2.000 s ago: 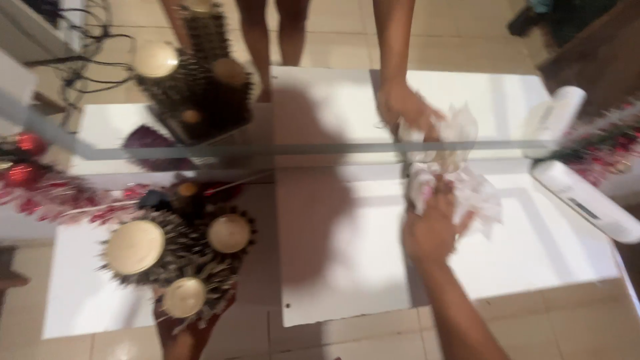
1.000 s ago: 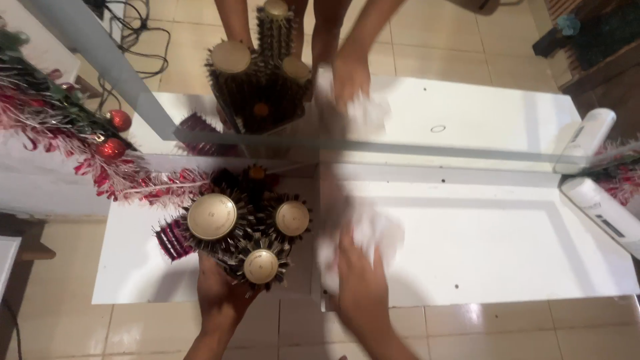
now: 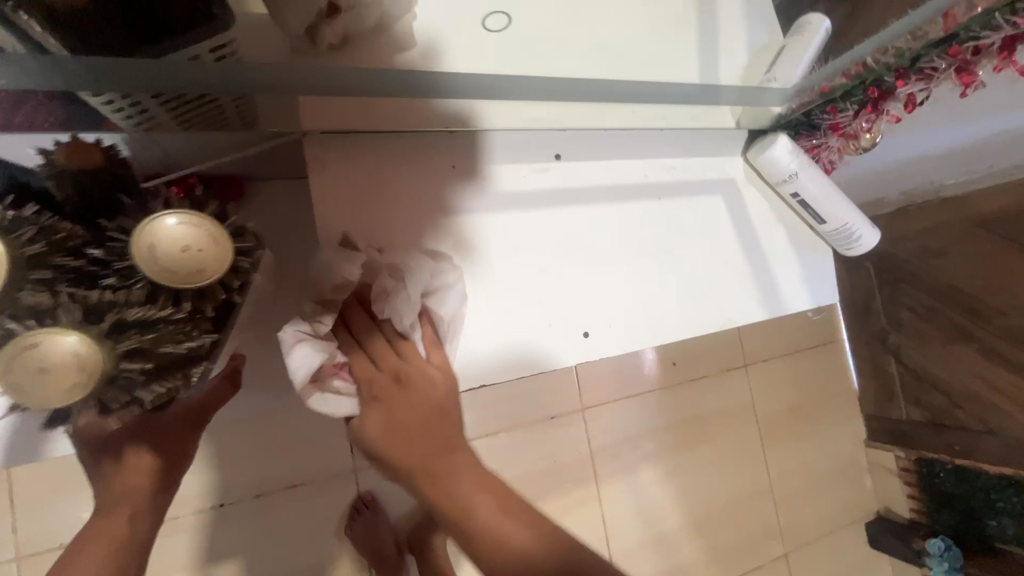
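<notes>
At the lower left, my left hand (image 3: pixel 152 432) grips the lower side of a basket packed with round hair brushes (image 3: pixel 182 248); their pale round ends face up and dark bristles stick out around them. My right hand (image 3: pixel 404 384) presses a crumpled white cloth (image 3: pixel 420 292) flat against the white shelf (image 3: pixel 608 240), near the shelf's front edge and to the right of the brushes. The cloth bunches around the fingertips, and part of it is under the palm. A mirror behind the shelf reflects the cloth and the basket's slotted side.
A white bottle (image 3: pixel 816 196) lies at the shelf's right end against the mirror. Red and white tinsel garland (image 3: pixel 888 104) runs beside it. Below are floor tiles (image 3: pixel 664 424), my feet (image 3: pixel 376 532) and a dark wooden surface (image 3: pixel 944 312) at the right.
Two seconds ago the cloth and my right hand were farther right on the shelf; they moved left toward the brushes. My left hand stays at the brushes. The view has shifted.
</notes>
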